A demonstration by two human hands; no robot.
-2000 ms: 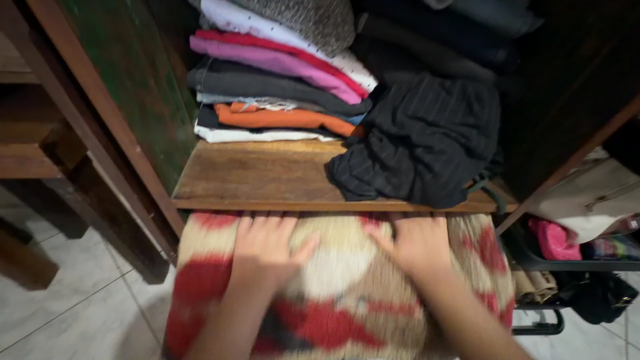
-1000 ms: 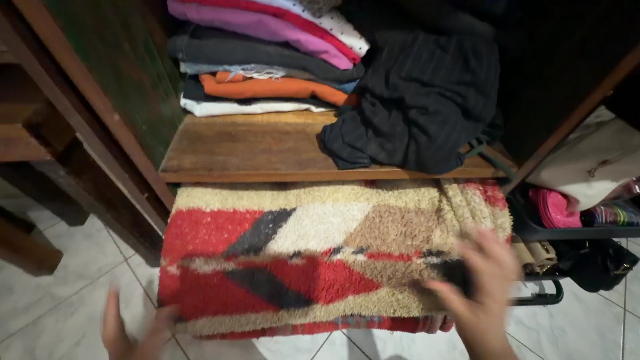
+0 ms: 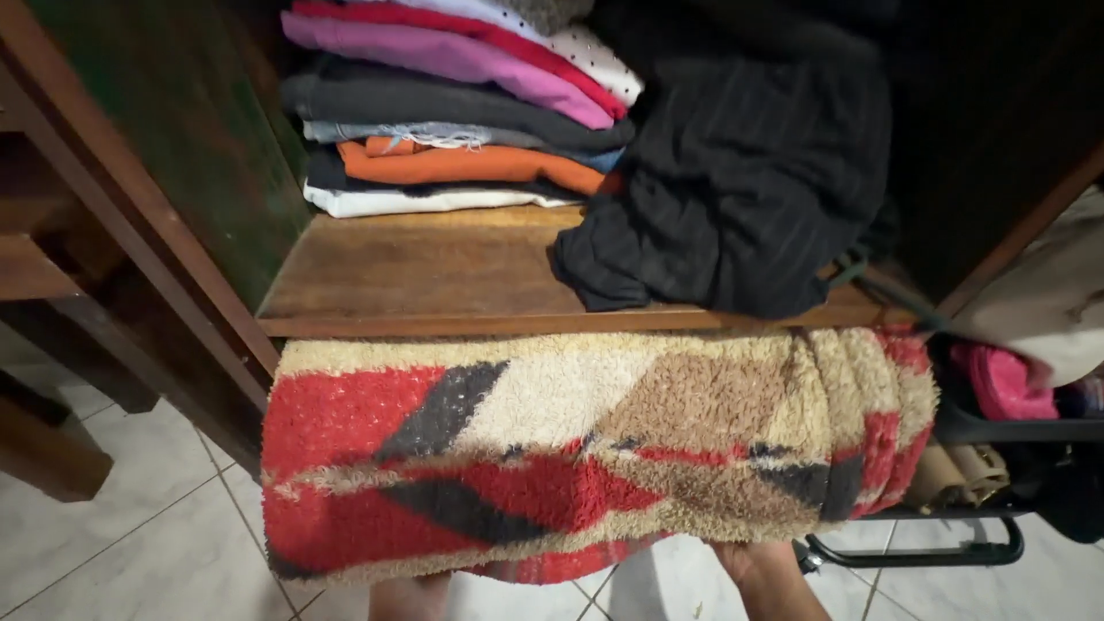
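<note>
A thick patterned rug [image 3: 552, 448] in red, cream, brown and dark grey, folded, extends out below the front edge of a wooden shelf [image 3: 414, 267]. My right hand [image 3: 757, 561] reaches under the rug's lower edge at the right, its fingers hidden beneath the fabric. At the left, my left hand [image 3: 410, 597] is also under the rug's lower edge; only the wrist area shows, so its fingers cannot be seen. On the shelf above lie a stack of folded clothes [image 3: 466, 164] and a crumpled black pinstriped garment [image 3: 742, 190] that reaches the shelf edge.
Wooden furniture legs [image 3: 52, 448] stand on the tiled floor at the left. At the right is a black metal rack [image 3: 923, 552] holding a pink item [image 3: 1005, 379] and shoes [image 3: 957, 474]. A light-coloured bag or cloth [image 3: 1044, 293] is above it.
Both hands lay on top of the rug at first, then were apart above and beside it; now they are under its lower edge.
</note>
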